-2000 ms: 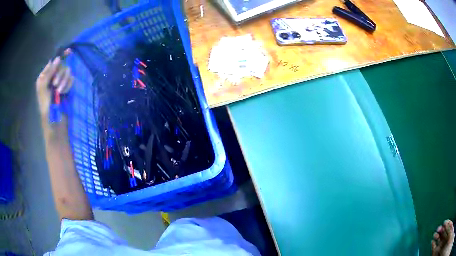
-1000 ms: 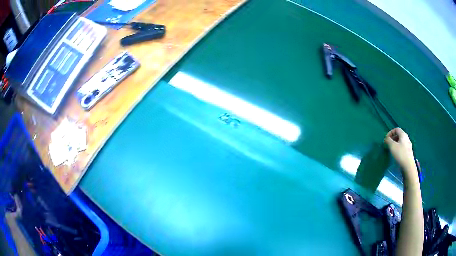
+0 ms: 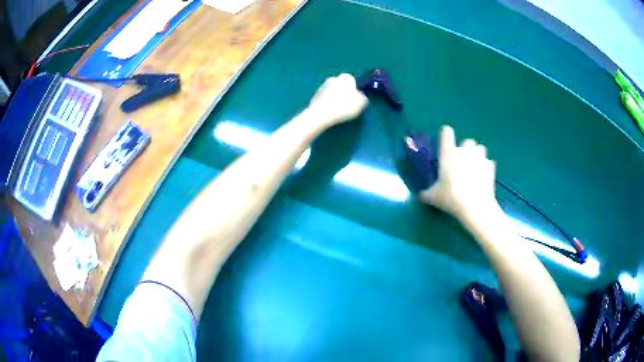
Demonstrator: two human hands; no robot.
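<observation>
My left hand (image 3: 341, 99) is closed at one black battery clamp (image 3: 381, 88), whose dark nose shows just right of my fingers; its handles are partly hidden. My right hand (image 3: 462, 173) is around the handle side of a second black clamp (image 3: 421, 154), thumb below and a finger raised; the grip is blurred and partly hidden. A thin cord shows between the two clamps. A black lead runs out right of my right hand to a blue connector (image 3: 580, 252) with a red sleeve on the green table (image 3: 296, 261).
Another black clamp (image 3: 481, 304) lies below my right forearm, near a tangled black pile (image 3: 613, 327) at the lower right. On the wooden top (image 3: 191, 53) at left are a scale (image 3: 58, 148), a patterned phone (image 3: 113, 165), a dark tool (image 3: 152, 92) and white paper. A green bundle (image 3: 630, 99) lies far right.
My left hand has come from the blue crate to the clamp on the table. My right hand has moved left and up from the cord to a clamp. The view has shifted to the right.
</observation>
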